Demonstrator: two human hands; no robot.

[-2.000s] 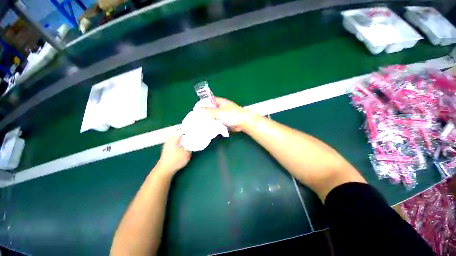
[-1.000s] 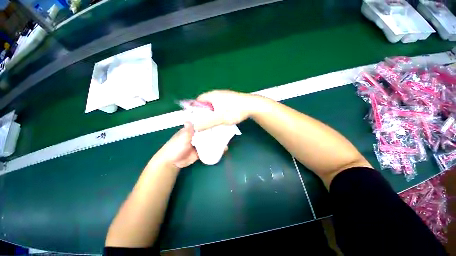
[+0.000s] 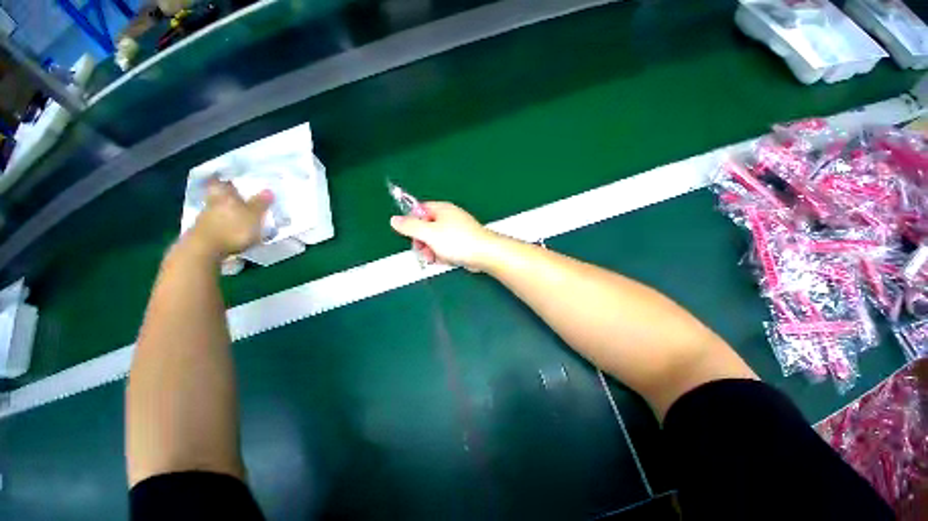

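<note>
My left hand (image 3: 232, 219) reaches over the belt into a white blister tray (image 3: 301, 178). Its thumb and fingers are blurred and partly cover the cavities. Whether it still grips the white wrapped part cannot be told. My right hand (image 3: 448, 234) is closed on a bagged pink part (image 3: 406, 200) above the white rail (image 3: 570, 210). The clear bag end and some pink stick out past the thumb, pointing up and left.
A pile of bagged pink parts (image 3: 814, 244) lies on the green bench at right, with a carton of them (image 3: 885, 438) below. Two more trays (image 3: 814, 41) are on the belt (image 3: 488, 122) at upper right. Another tray (image 3: 14, 331) is cut off at the left edge.
My hands have separated. The left moved from the white bundle in front of me to the tray at left. The right kept the pink part; the bundle is no longer between the hands.
</note>
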